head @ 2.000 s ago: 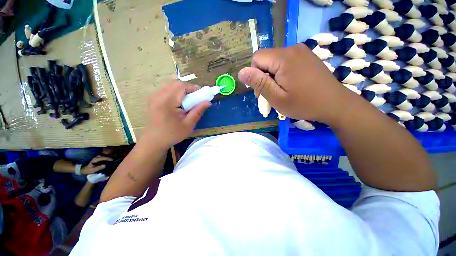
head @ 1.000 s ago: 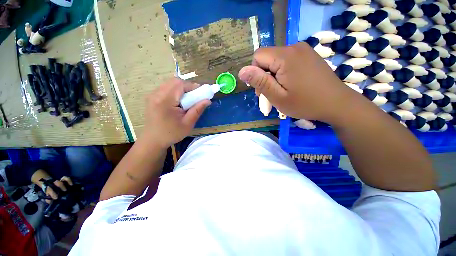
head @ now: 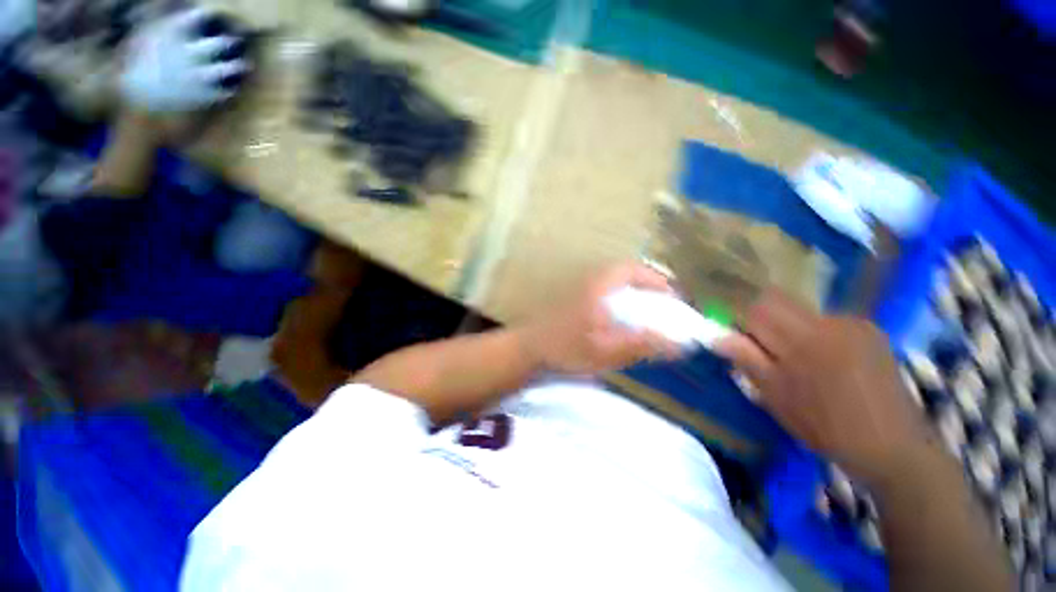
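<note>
The view is blurred. My left hand [head: 591,324] is closed around the white glue bottle [head: 658,318], whose narrow end points right towards my right hand [head: 816,376]. The fingertips of my right hand are at the bottle's tip; a small pale piece shows under them, too blurred to tell clearly. The green glue cap [head: 719,313] shows partly between the bottle and my right hand, on the brown work pad [head: 724,257].
Black leg parts [head: 388,116] lie piled on the cardboard bench cover [head: 614,150]. The blue parts tray [head: 955,214] with cream-and-black pieces is at right. A white-gloved hand [head: 180,64] is at upper left. A white object [head: 863,194] lies beyond the pad.
The camera view has turned and shifted left, showing more of the bench's left side. The bottle tip and my right hand have come together. A white object now shows beyond the pad.
</note>
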